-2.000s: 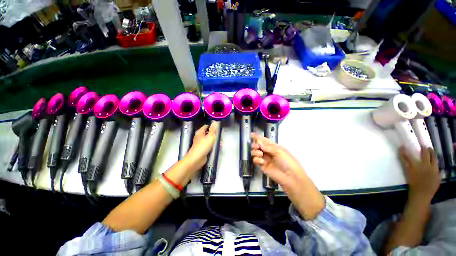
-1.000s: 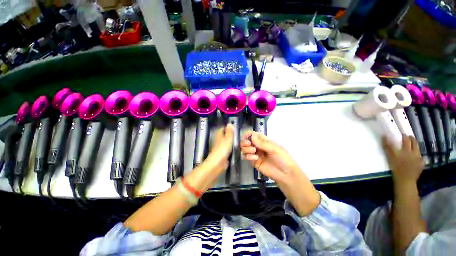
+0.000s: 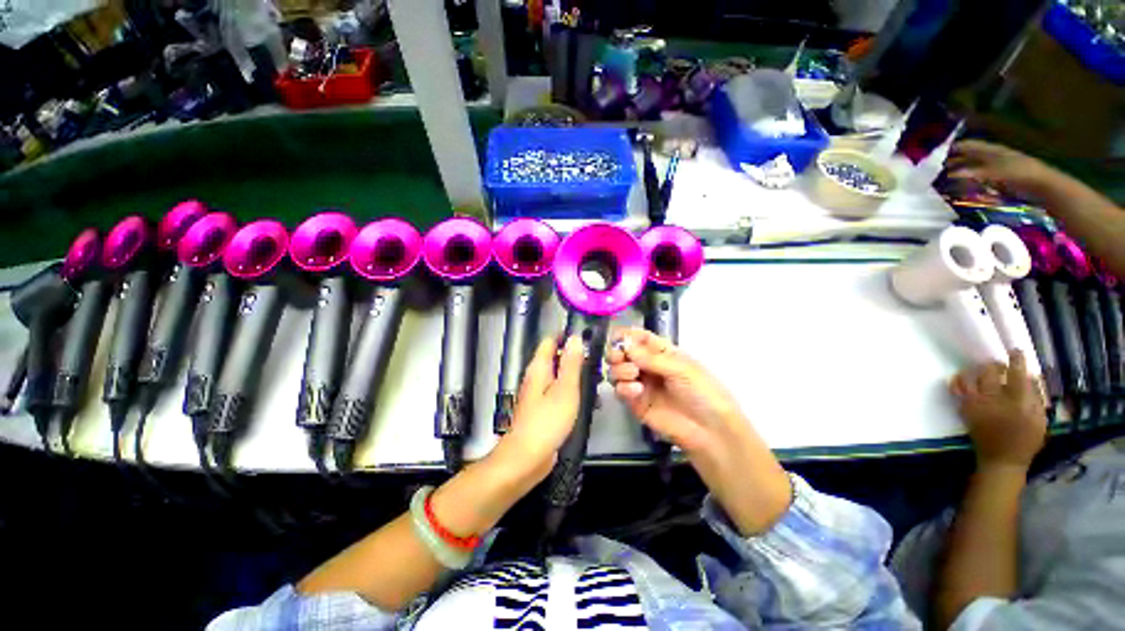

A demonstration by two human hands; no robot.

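A grey hair dryer with a magenta ring (image 3: pixel 601 270) is held up a little off the bench, its dark handle pointing down toward me. My left hand (image 3: pixel 552 397) is closed around the upper part of its handle. My right hand (image 3: pixel 660 385) is just right of the handle, thumb and fingertips pinched together near its top. A tiny light bit seems to show between these fingertips, too small to name surely. Another grey hair dryer (image 3: pixel 664 311) lies behind my right hand. Two white hair dryers (image 3: pixel 947 274) lie farther right.
More grey dryers (image 3: pixel 458 333) lie side by side on the white bench (image 3: pixel 790 358) at left. Behind them are a blue screw bin (image 3: pixel 561 200), dark tools, a cream bowl (image 3: pixel 854 180) and a red basket (image 3: pixel 326 81). A neighbour's hands (image 3: pixel 1002 413) are at right.
My left hand has moved from the dryer on the left to this one and raised it. My right hand stays pinched beside it. The neighbour's second hand has appeared at the upper right.
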